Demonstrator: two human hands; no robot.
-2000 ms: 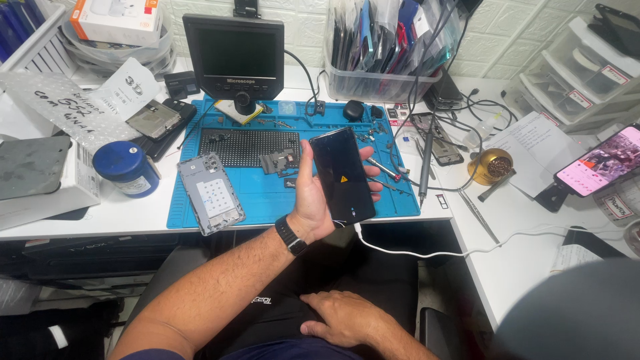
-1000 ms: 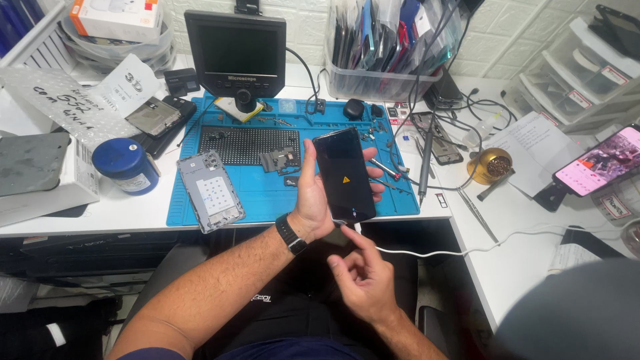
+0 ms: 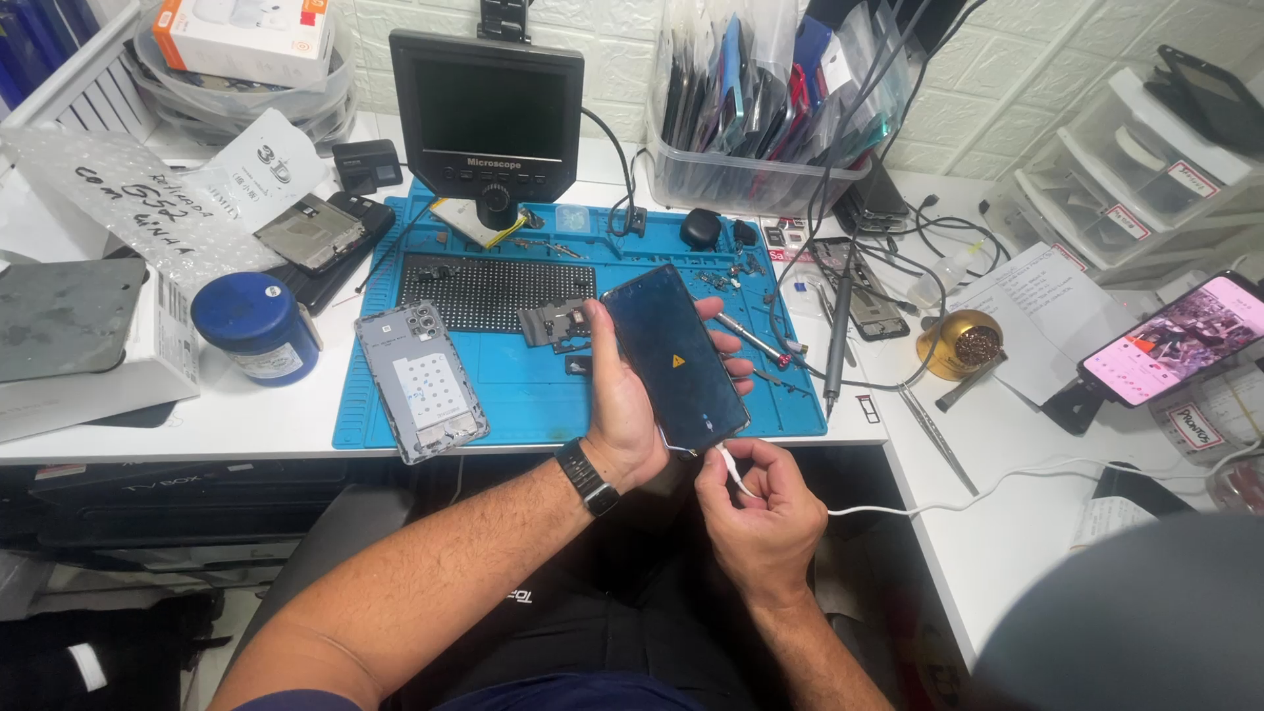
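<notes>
My left hand (image 3: 632,415) holds a smartphone (image 3: 681,360) tilted over the front edge of the blue repair mat (image 3: 513,395). An orange warning triangle glows on its dark screen. With thumb and fingers, my right hand (image 3: 765,509) grips the plug of a white charging cable (image 3: 732,468) at the phone's lower edge. How far the plug sits in the port cannot be told. On the mat, left of the phone, lies a grey phone back cover (image 3: 423,380); phone parts (image 3: 558,324) lie partly behind my left hand.
A microscope monitor (image 3: 486,114) stands behind the mat. To the left is a blue jar (image 3: 255,326). A soldering iron (image 3: 840,336), a gold tip cleaner (image 3: 960,344), tweezers (image 3: 938,439) and a second phone (image 3: 1180,338) are to the right. The white cable crosses the right table.
My right hand has moved up from my lap to the bottom of the phone and closed on the cable's plug. My left hand still holds the phone in about the same place.
</notes>
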